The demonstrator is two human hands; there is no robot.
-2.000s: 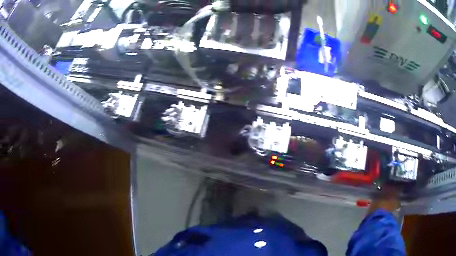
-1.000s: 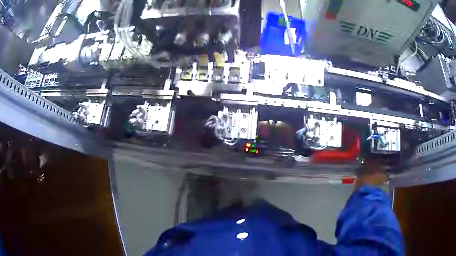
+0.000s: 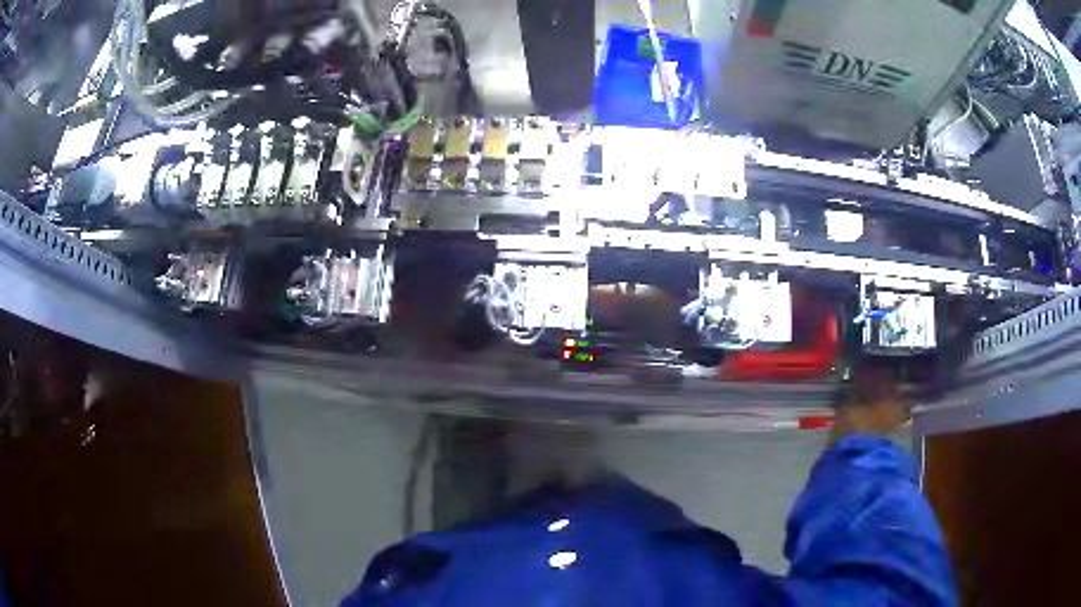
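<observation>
My right hand (image 3: 871, 409) is at the machine's front edge at the lower right, just below the rightmost pneumatic cylinder unit (image 3: 899, 323). The hand is dark and blurred, and its fingers are hidden in shadow, so whether it holds something cannot be told. The red tray (image 3: 782, 353) lies just left of the hand, below the rail. Another cylinder unit (image 3: 747, 306) with clear looped tubes stands above the tray. The conveyor rail (image 3: 664, 241) runs behind the units. My left hand is not in view.
The blue bin (image 3: 619, 83) with a white stick-like item stands at the back, beside the grey controller box (image 3: 830, 89). A clamp row (image 3: 480, 157) is behind the rail. More cylinder units (image 3: 539, 296) line the front. Amber-brown panels (image 3: 119, 474) are at both lower sides.
The view has shifted, so the machine sits further left and higher in the picture. A silver plate fixture seen at the back before is no longer there. My right hand stays near the rightmost unit.
</observation>
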